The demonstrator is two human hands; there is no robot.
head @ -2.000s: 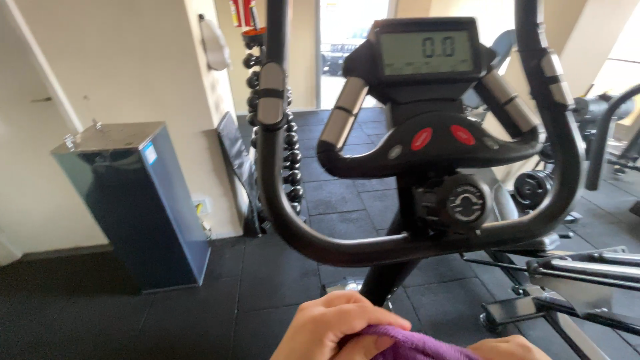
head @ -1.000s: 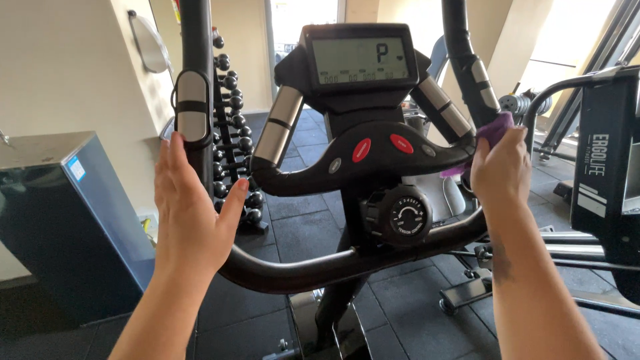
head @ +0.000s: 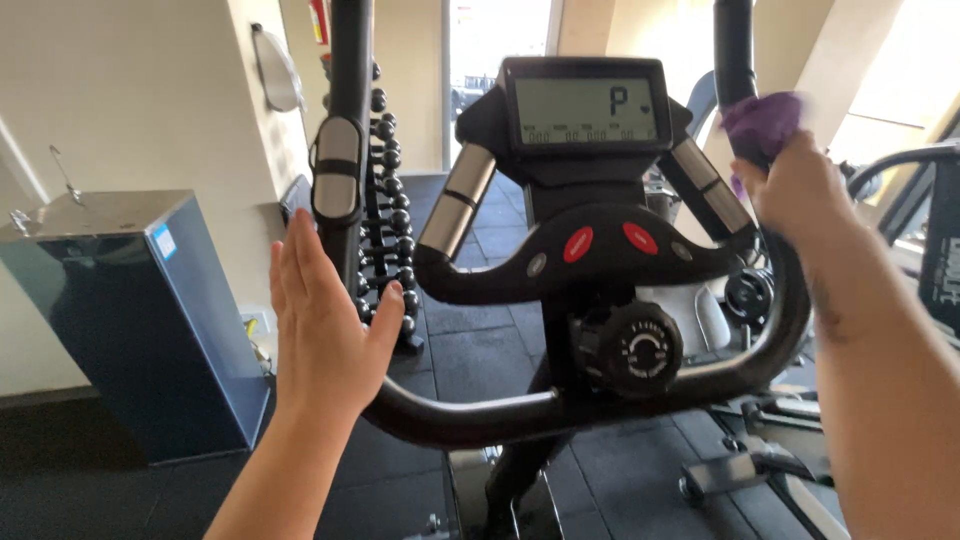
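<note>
A purple cloth (head: pixel 761 120) lies against the right upright of the exercise machine's black handlebar (head: pixel 465 420), and my right hand (head: pixel 799 184) grips it there. My left hand (head: pixel 326 322) rests its palm side against the left part of the bar, fingers pointing up, thumb apart, holding no cloth. Just above its fingertips is a metal pulse sensor (head: pixel 337 169) on the bar. Between my hands stand the lit display console (head: pixel 589 105), the black panel with red buttons (head: pixel 577 244) and a round tension knob (head: pixel 641 349).
At left stands a dark water fountain cabinet (head: pixel 150 322) with a metal top. Behind the bar is a rack of dumbbells (head: pixel 394 217). Other gym machines, one with a black frame (head: pixel 941 240), stand at right. Dark rubber tiles (head: pixel 480 360) cover the floor.
Two seconds ago the purple cloth was low, below the handlebar, at my hands. Both hands then went up to the bar. Since one second ago, the right hand and cloth have moved higher up the right upright.
</note>
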